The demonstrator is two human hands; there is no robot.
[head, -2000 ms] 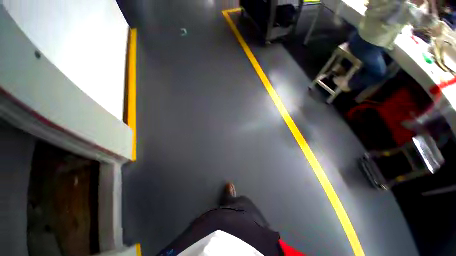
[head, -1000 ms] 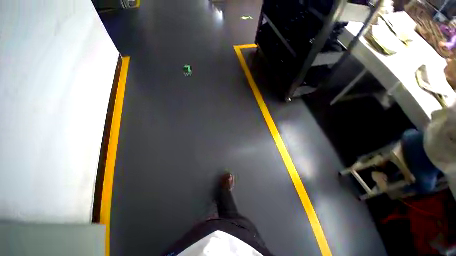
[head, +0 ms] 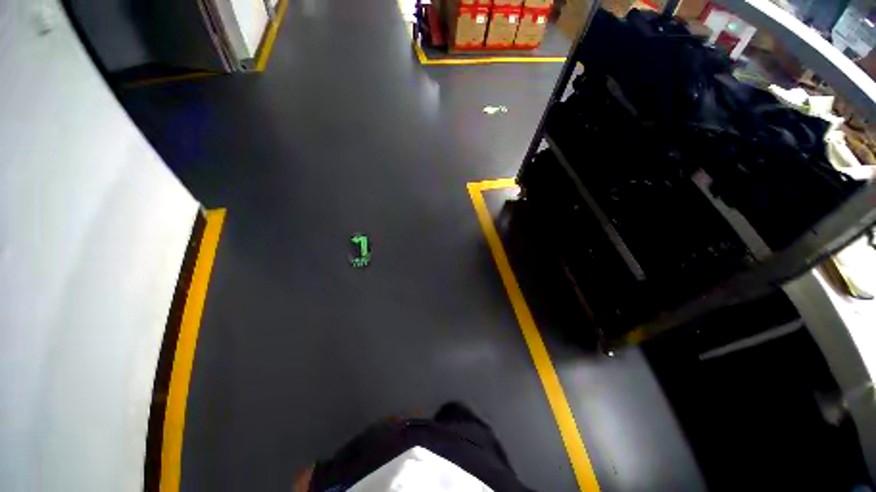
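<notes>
A small blurred skin-toned patch shows at the bottom edge, left of my dark apron; it may be part of my left hand (head: 304, 479), but its fingers cannot be made out. My right hand is out of the picture. The dark apron (head: 427, 437) and a white shape in front of it show at the bottom centre. A tall rack (head: 615, 235) with a metal frame and black goods stands close on the right. A green floor marker (head: 360, 250) lies flat on the grey floor ahead.
A white wall (head: 77, 288) with a yellow edge line runs along the left, with a doorway beyond it. A yellow lane line (head: 528, 327) borders the rack. Brown cartons (head: 501, 27) with red tape stand ahead. A white table (head: 840, 322) is at far right.
The rack and floor marker have come nearer and lower in view. The cartons and the doorway now show ahead. The seated person and stool at the right have left the picture.
</notes>
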